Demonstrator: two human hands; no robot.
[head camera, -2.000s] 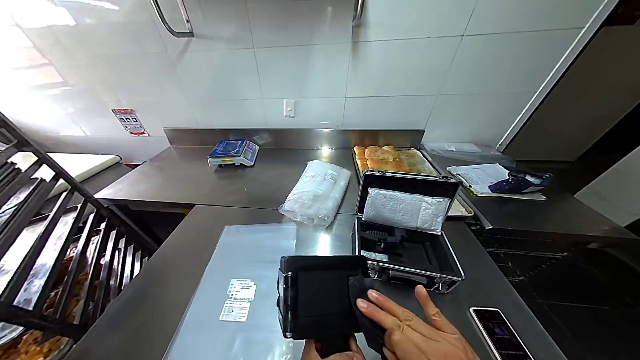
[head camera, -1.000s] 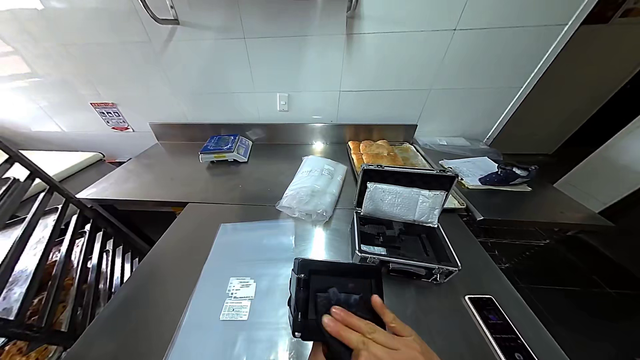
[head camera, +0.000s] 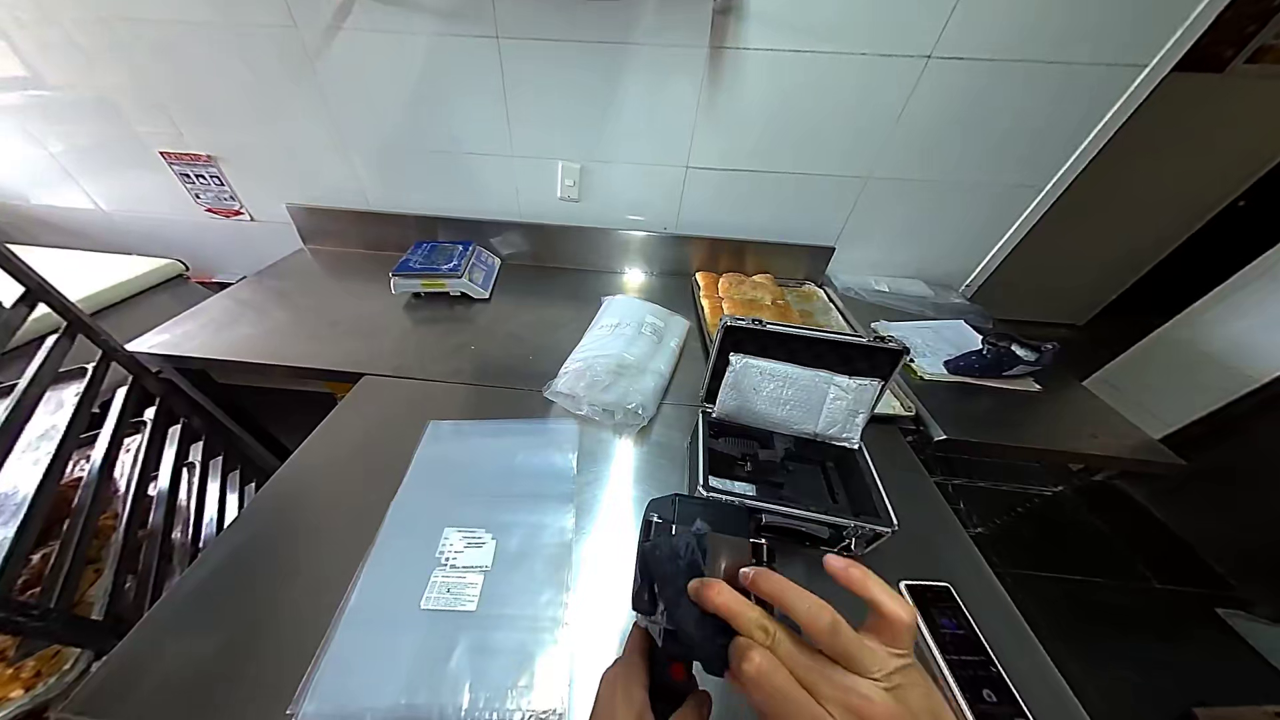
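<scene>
My left hand (head camera: 635, 680) grips a black handheld device (head camera: 690, 580) from below, near the bottom of the view; a red button shows on its handle. Fingertips of my right hand (head camera: 830, 635) touch the device's right side, the other fingers spread. What exactly the device is, I cannot tell. Just behind it stands an open black hard case (head camera: 790, 480) with metal edges, dark foam inside and a bubble-wrapped pad (head camera: 797, 395) against its lid. Left of my hands lie clear plastic sheets or bags (head camera: 510, 490) with printed white labels (head camera: 460, 570) on top.
A wrapped plastic bundle (head camera: 625, 355) lies behind the sheets, a blue-topped scale (head camera: 446, 268) farther back. Bread rolls (head camera: 745, 297) fill part of a tray behind the case. A phone (head camera: 965, 645) lies at right, papers (head camera: 930, 345) beyond it. A black rack (head camera: 90, 470) stands at left.
The black device has been turned, so its open, box-like face seen earlier no longer faces me. My right hand has shifted along with it and now touches its side.
</scene>
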